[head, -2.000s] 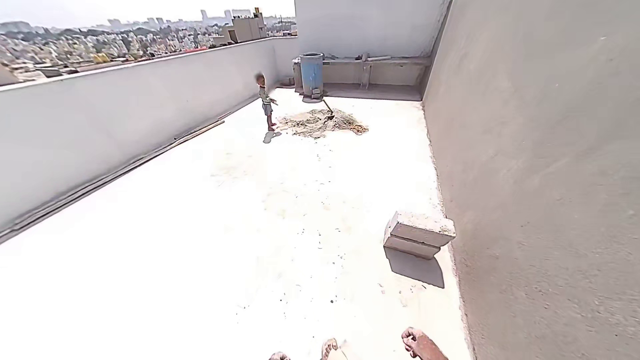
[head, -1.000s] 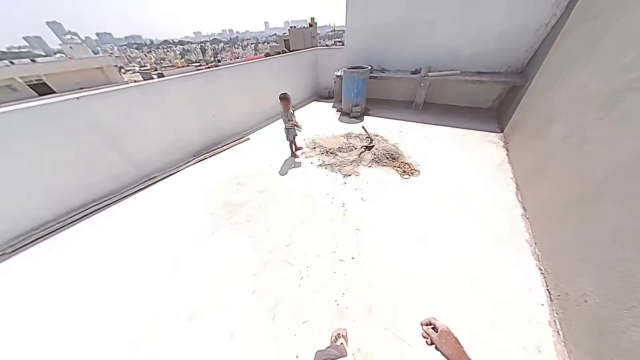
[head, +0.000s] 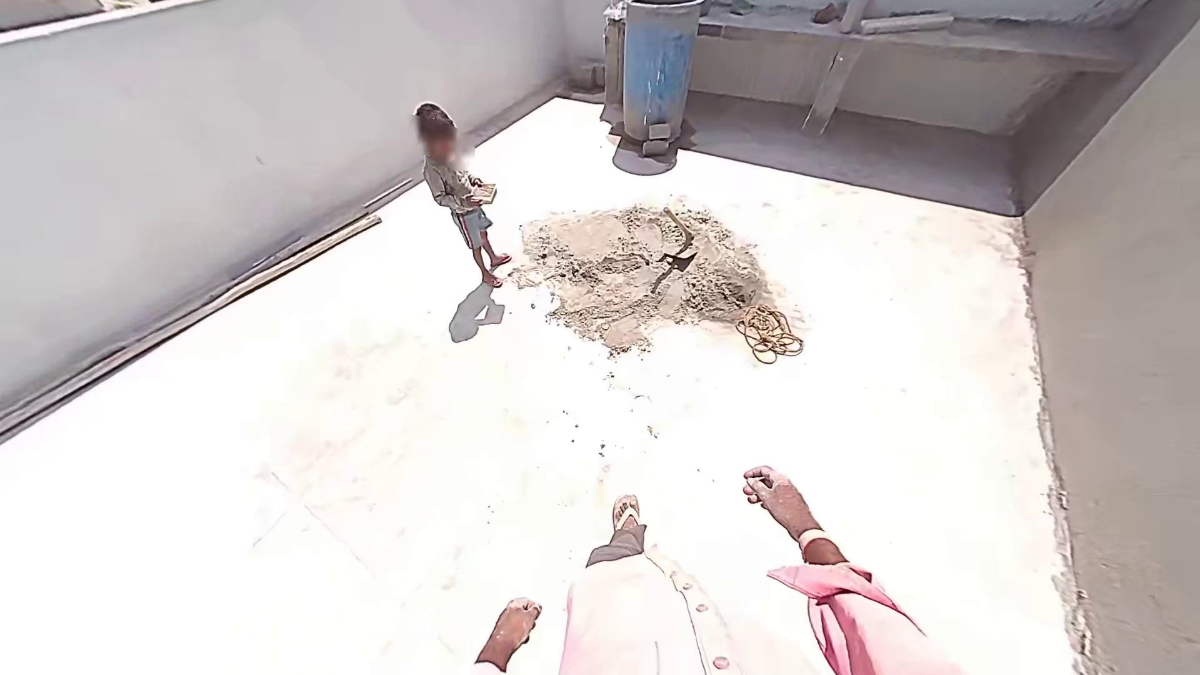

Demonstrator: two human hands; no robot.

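My left hand (head: 514,626) hangs at the bottom of the view, left of my light shirt, with its fingers curled and nothing seen in it. On the other side of my body, my right hand (head: 774,493) is held out over the floor, fingers loosely bent, and it appears to hold nothing. A pile of sand or dry mortar mix (head: 609,262) lies on the pale rooftop floor ahead of both hands. A hoe (head: 679,258) rests on the pile, its blade partly in shadow. At the pile's near right edge lies a coiled rope (head: 769,334).
A small person (head: 455,192) stands left of the pile, holding a small object. Behind it is a blue drum (head: 659,70) with small blocks at its base. Long boards or pipes (head: 197,309) lie along the left parapet. A plastered wall (head: 1116,328) runs along the right; a ledge (head: 937,61) crosses the back.
The view has moved forward and tilted down, so the pile, drum and small person are nearer. The blocks beside the right wall have left view. My left hand now shows, absent one second ago.
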